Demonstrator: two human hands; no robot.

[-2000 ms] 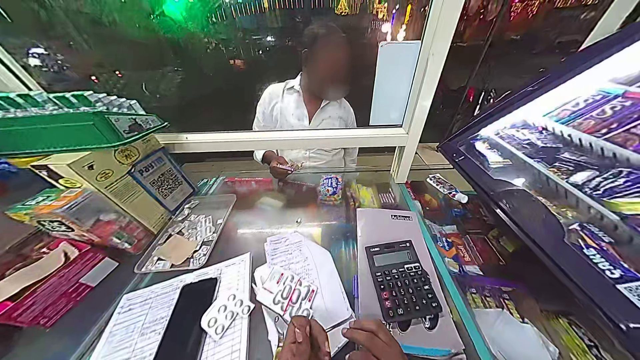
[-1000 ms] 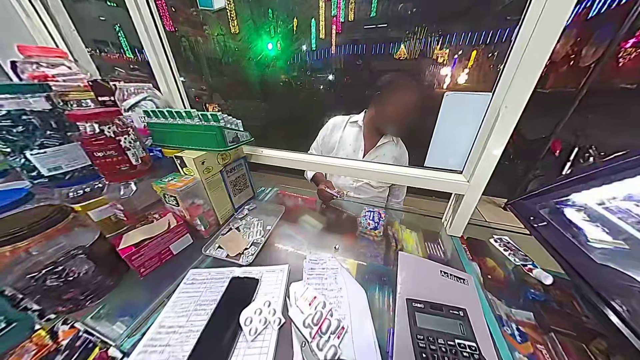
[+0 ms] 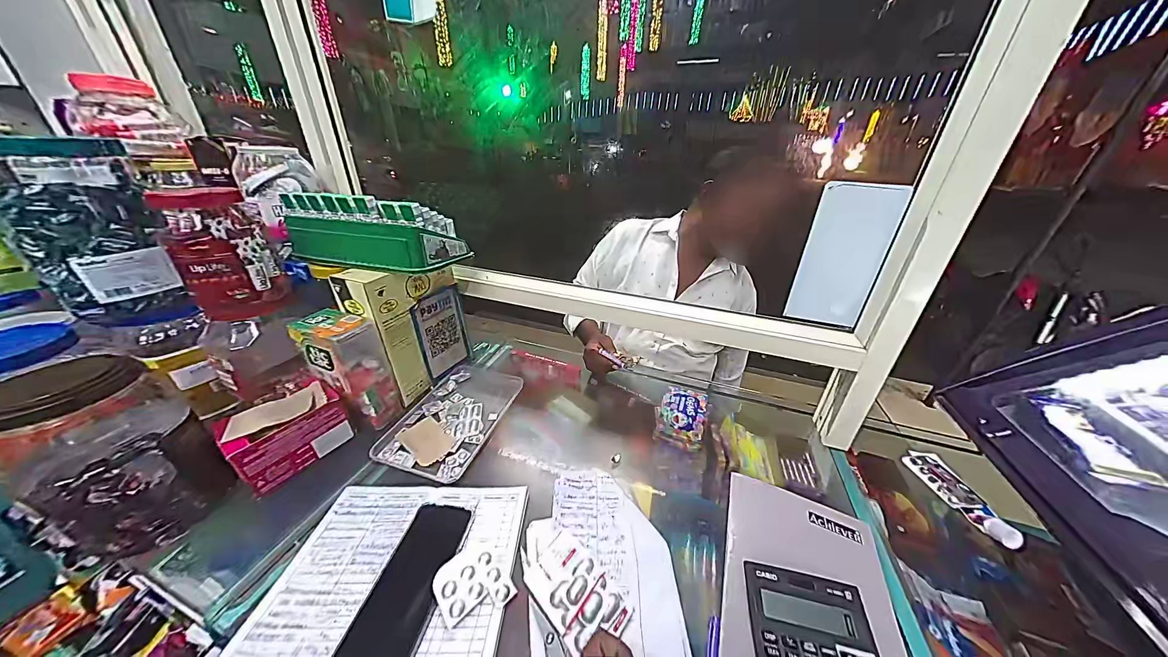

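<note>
Only a small part of a hand, seemingly my left hand (image 3: 607, 644), shows at the bottom edge, at the lower end of several blister packs of tablets (image 3: 575, 584). Its grip is cut off by the frame. My right hand is not in view. The packs lie over white papers with handwriting (image 3: 598, 511). To their left, another blister pack (image 3: 472, 584) rests beside a black phone (image 3: 401, 584) on a written notebook (image 3: 319, 547). A Casio calculator (image 3: 808, 607) lies on a grey box (image 3: 785, 511) at the right.
Across the glass counter (image 3: 566, 429), a person in a white shirt (image 3: 657, 265) holds a small item behind the window frame (image 3: 657, 315). A plastic tray of small packs (image 3: 447, 424), cartons (image 3: 392, 319) and jars (image 3: 91, 228) stand left. A dark-framed display (image 3: 1077, 456) is at right.
The view has swung up and left, bringing the jars into sight. Both hands showed near the blister packs two seconds ago; now only part of one shows at the bottom edge.
</note>
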